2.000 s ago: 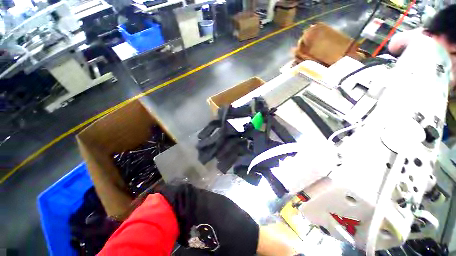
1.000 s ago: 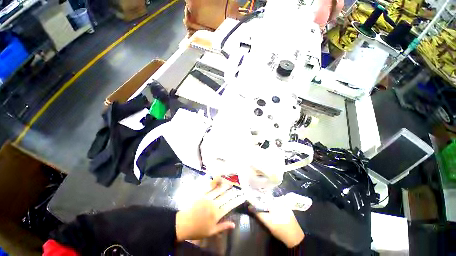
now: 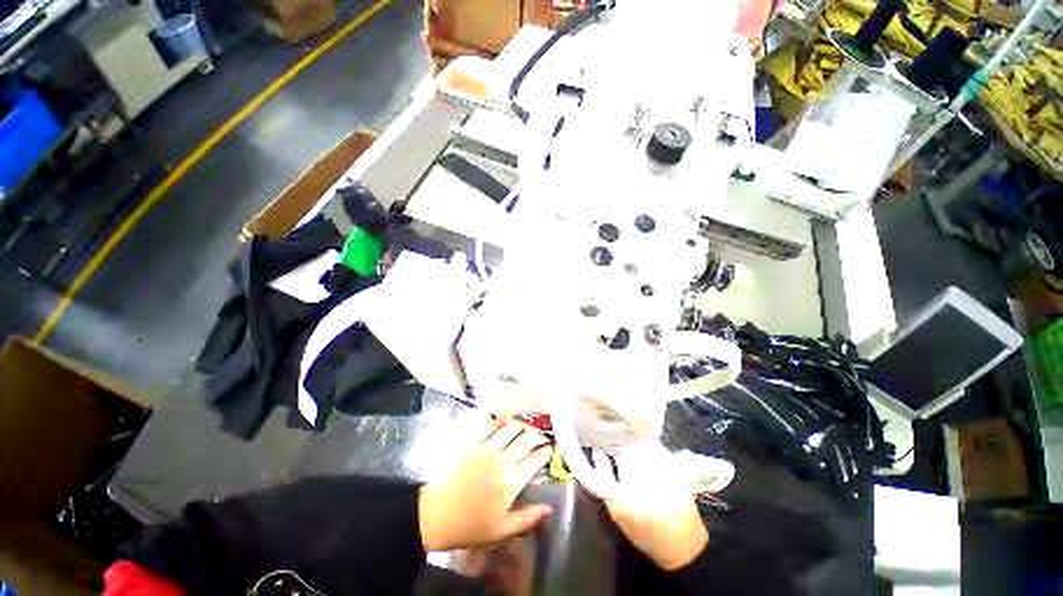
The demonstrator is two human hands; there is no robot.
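Note:
The white sewing machine head stands in front of me, overexposed, with round black holes and a dark knob. My left hand lies on the table just left of the needle area, fingers towards a red mark. My right hand is close on the right, its fingertips washed out by glare under the head. A small yellow part shows between the hands. Whether either hand holds a piece cannot be told. Black fabric pieces lie heaped left of the machine. Thin shiny black strips lie tangled on the right.
A green item sits on the left heap. An open carton stands at left, another behind the table. A grey-screened panel, white paper and thread cones are on the right.
From two seconds ago, the view has swung right and both hands are visible. In the last second the left hand has moved slightly, and the yellow part has come into view between the hands.

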